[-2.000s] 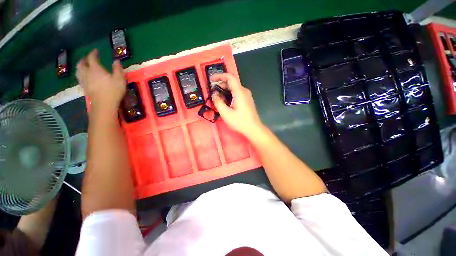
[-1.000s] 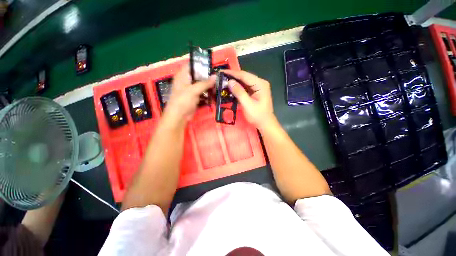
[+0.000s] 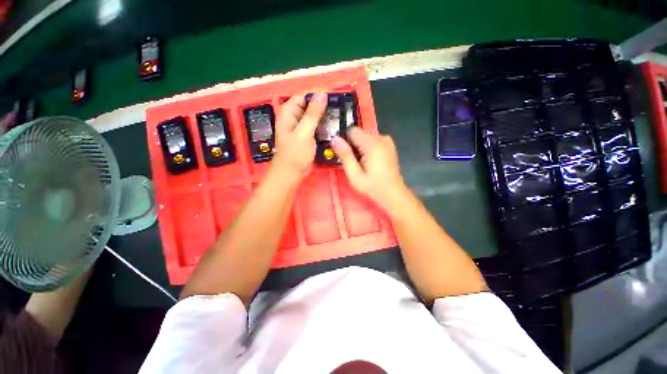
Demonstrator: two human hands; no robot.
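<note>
A red tray [image 3: 172, 219] lies in front of me. Three handset units stand in its back row at the left, one of them here [image 3: 215, 137]. Both hands hold another handset unit [image 3: 330, 131] with a black frame on it, over the right end of the back row. My left hand [image 3: 297, 139] grips its left side and upper part. My right hand [image 3: 371, 162] has its fingertips at its right lower side. A further dark unit shows partly behind it at the right. The fingers hide how the frame sits and the pocket below.
Single handset units [image 3: 149, 58] lie on the green conveyor belt [image 3: 241, 44]. A fan [image 3: 58, 204] stands at the left, with another person's arm [image 3: 62, 310] below it. A smartphone [image 3: 456, 120] and a glossy black blister tray [image 3: 559, 168] lie at the right.
The unit in my left hand has come down from an upright tilt to face up over the tray. The frame my right hand held is now against a unit. Belt handsets have moved right.
</note>
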